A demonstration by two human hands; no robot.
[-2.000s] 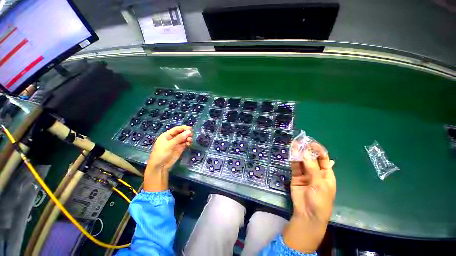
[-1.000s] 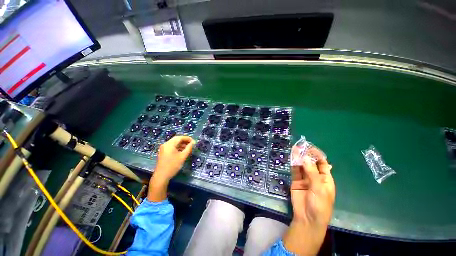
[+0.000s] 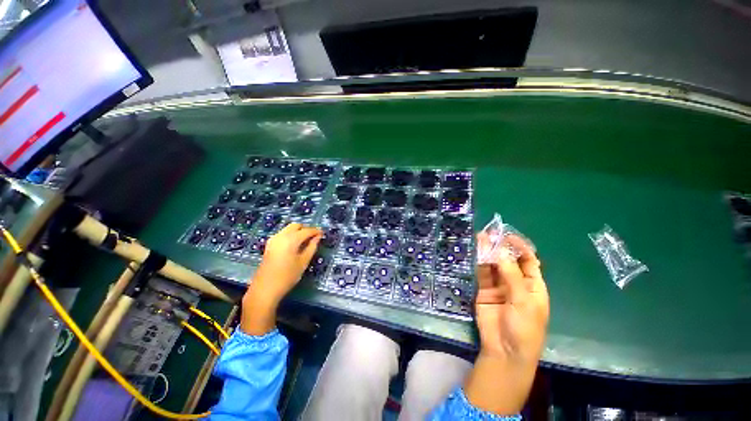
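Observation:
My right hand (image 3: 512,304) holds a small clear zip bag (image 3: 499,243) at its fingertips, right of the trays. My left hand (image 3: 290,256) is over the near edge where two clear blister trays meet, thumb and forefinger close together; whether a small part is between them is too small to tell. The right tray (image 3: 395,303) and the left tray (image 3: 216,249) hold rows of black rounded components (image 3: 381,273). Many near ones show shiny dots; those at the back of the right tray look plainer. My left hand hides part of the left tray's near corner.
A spare parts bag (image 3: 618,256) lies on the green bench (image 3: 568,316) to the right. A flat clear film (image 3: 292,131) lies behind the trays. A monitor (image 3: 66,78) stands at the left, with a yellow cable (image 3: 78,330) below it. A dark tray edge shows at far right.
My left hand has moved slightly right and lower, to the inner edge of the right tray. My right hand still holds the bag in nearly the same place. The view has shifted slightly.

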